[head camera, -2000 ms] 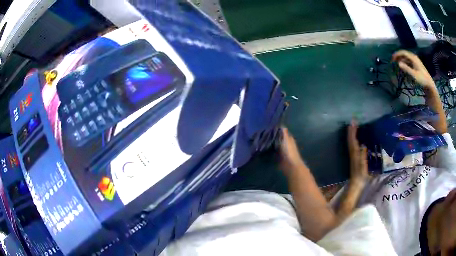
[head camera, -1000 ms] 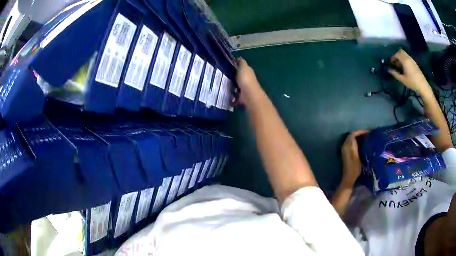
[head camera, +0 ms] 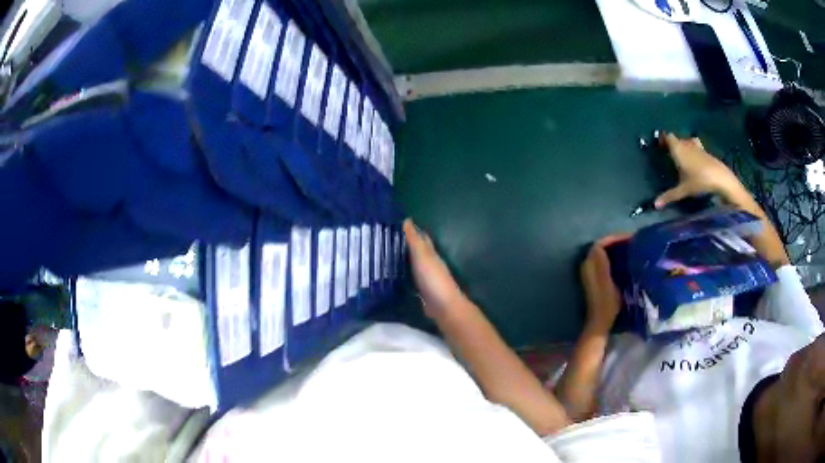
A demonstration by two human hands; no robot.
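Two rows of dark blue retail boxes, an upper row [head camera: 298,86] and a lower row [head camera: 303,289], fill the left of the view, with white labels on their ends. My right hand [head camera: 429,269] is extended flat along the right end of the lower row, at or against the last box, with nothing gripped in it. Its fingers are seen edge-on. My left hand is not visible.
On my right, a person's hands are by an open blue box [head camera: 701,271] and small cable plugs [head camera: 647,140]. A black fan [head camera: 791,127], tangled cables [head camera: 787,203] and a white surface [head camera: 651,45] lie beyond. A pale carton [head camera: 140,335] is at lower left.
The boxes turned from a tilted front-face view to rows with label ends showing. My right hand moved from the upper row's end down to the lower row's. The neighbour's far hand moved left.
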